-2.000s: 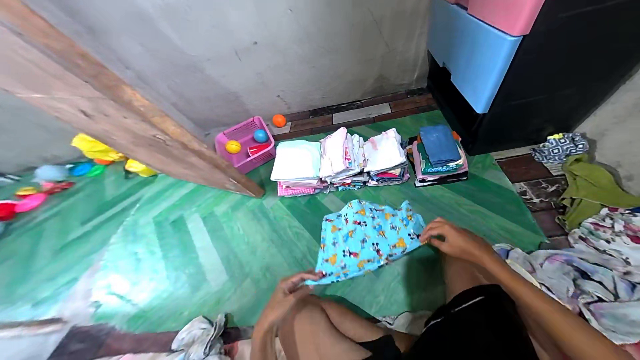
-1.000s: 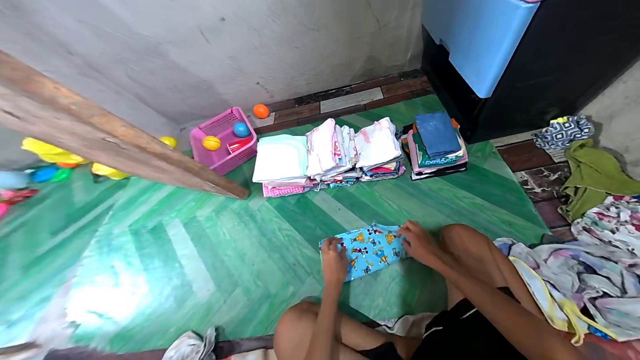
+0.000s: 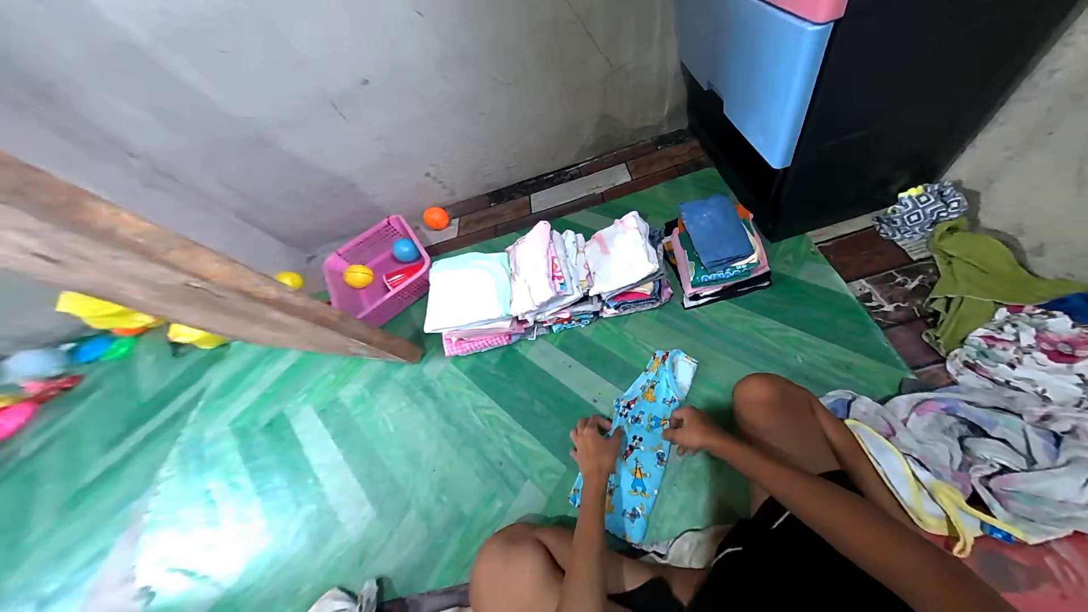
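Note:
A light blue child's garment with a cartoon print (image 3: pixel 642 446) lies lengthwise on the green floor mat (image 3: pixel 408 425) in front of my knees, its white inside showing at the far end. My left hand (image 3: pixel 597 444) is at its left edge, fingers bent on the cloth. On the right edge, my right hand (image 3: pixel 690 430) pinches the fabric between thumb and fingers. Beyond the garment stand stacks of folded clothes: white and pink ones (image 3: pixel 469 293), more whitish ones (image 3: pixel 625 255), and a pile topped by a dark blue folded cloth (image 3: pixel 716 232).
A pink plastic basket (image 3: pixel 374 272) holds toy balls, with an orange ball (image 3: pixel 436 218) beside it. A wooden post (image 3: pixel 212 280) slants in from the left. A black drawer cabinet with a blue front (image 3: pixel 756 76) stands behind. Loose clothes (image 3: pixel 1003 425) heap at right; toys lie far left.
The garment was spread crosswise between my hands, then looked smaller and folded; now it lies lengthwise, pointing away from me. Both hands have shifted to its long sides.

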